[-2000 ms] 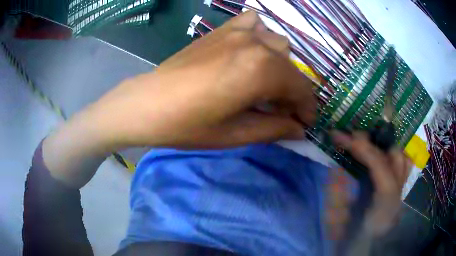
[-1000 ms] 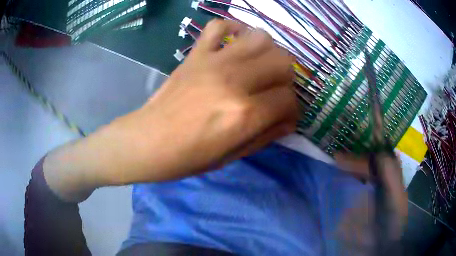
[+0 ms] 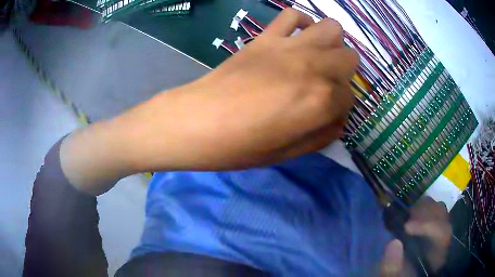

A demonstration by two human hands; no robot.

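Note:
The green circuit board panel lies at the right, with red and black leads fanned out from its upper left edge. My left hand is curled beside the panel's left edge, over part of the leads. Its fingers look pinched on a connector lead, but the fingertips and their hold are hidden. White plugs show above its knuckles. My right hand, blurred at the lower right, is closed around the soldering iron. The iron's barrel points up and left along the panel's lower left edge; tip contact is unclear.
A white board lies under the panel, with yellow tape at its lower right. A pile of unsoldered leads is at the far right. Another green panel lies at the top left. Blue cloth covers the lower middle.
The iron has swung from over the panel to its lower left edge, and my right hand has moved lower. My left hand sits further right in the picture; the view has also shifted.

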